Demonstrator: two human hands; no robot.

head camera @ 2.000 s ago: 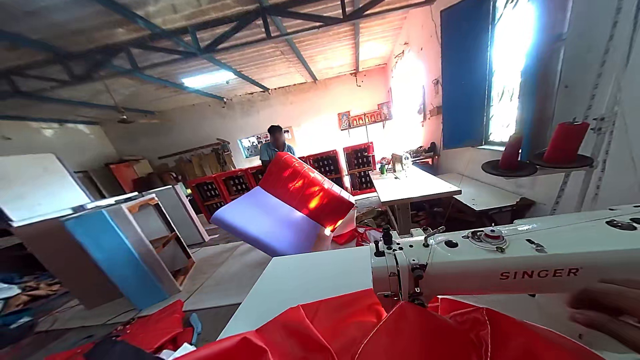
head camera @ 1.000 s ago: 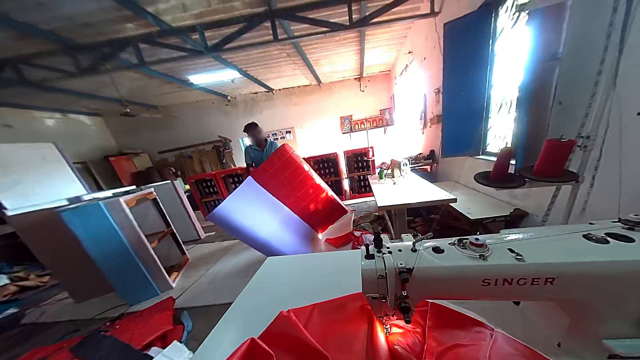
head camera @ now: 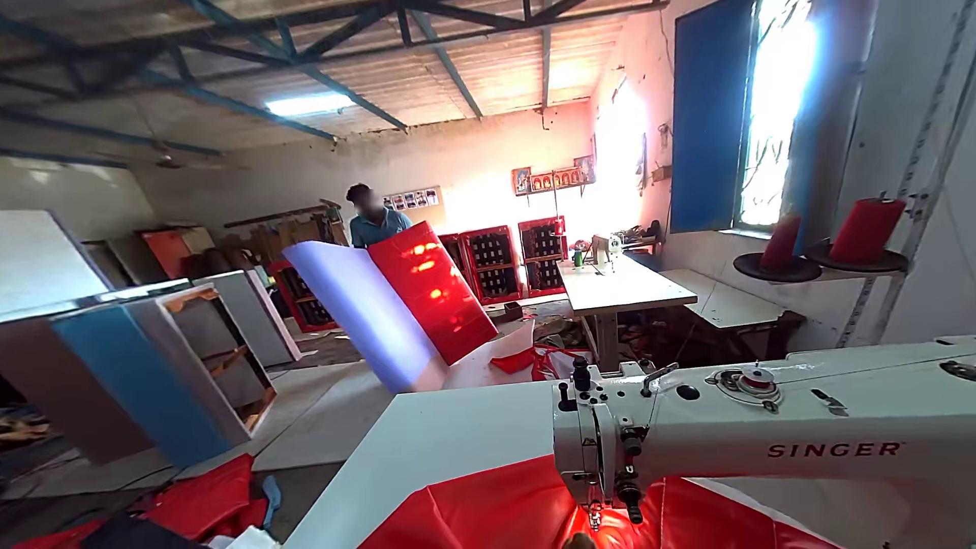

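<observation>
Glossy red upholstery material lies bunched over the white sewing table and passes under the needle area of a white Singer sewing machine. A stitched seam shows on it to the right of the needle. The machine's lamp lights the material around the presser foot. At the bottom edge, just in front of the foot, a small brown fingertip shows, seemingly of my left hand; the rest is out of frame, so its grip is hidden. My right hand is not in view. Red thread cones stand on black discs at the right.
Across the room a person stands behind a large red and pale panel. Another table bears a sewing machine. Upright box frames stand at left, with red scraps below them. A blue shutter hangs by the window.
My right hand, at the machine's right two seconds ago, has left the view. The machine's lamp now shines on the red material. The person's panel has turned and shifted in the background.
</observation>
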